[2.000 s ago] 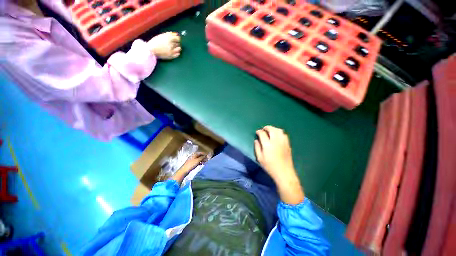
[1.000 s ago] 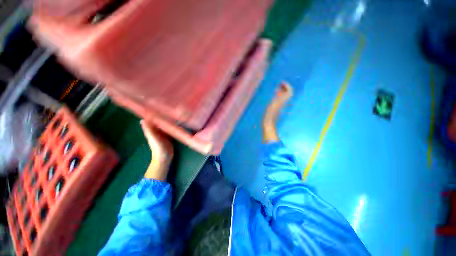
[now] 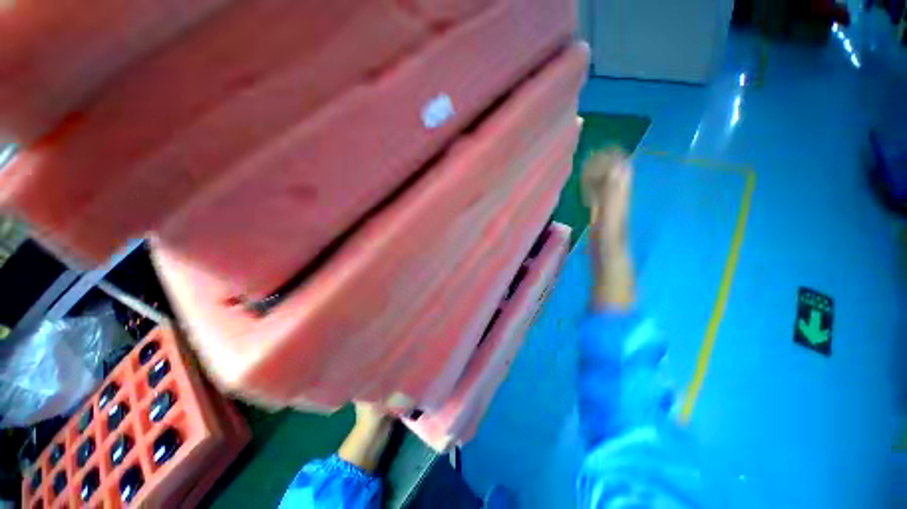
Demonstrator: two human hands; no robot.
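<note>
A tall stack of salmon-pink foam trays point(image 3: 398, 298) fills the upper left and centre, slightly blurred. Dark gaps show between some slabs, one above the lowest slab point(image 3: 477, 383). A small white label point(image 3: 437, 111) is on one slab's side. My left hand point(image 3: 369, 427) is at the stack's near lower edge; its fingers are partly hidden by the foam, so its hold is unclear. My right hand point(image 3: 607, 184) is raised beside the stack's right side, blurred; I cannot tell whether it touches the foam or how its fingers are set.
A foam tray with black watch heads in its pockets point(image 3: 124, 437) lies at lower left on the green bench point(image 3: 283, 447). A crumpled clear plastic bag point(image 3: 60, 363) is behind it. Blue floor with a yellow line point(image 3: 718, 298) and a green arrow sign point(image 3: 815, 321) is at right.
The view has swung further right from the watch trays to the tall stack. My left hand is now lower at the stack's edge. My right hand has come up beside the stack.
</note>
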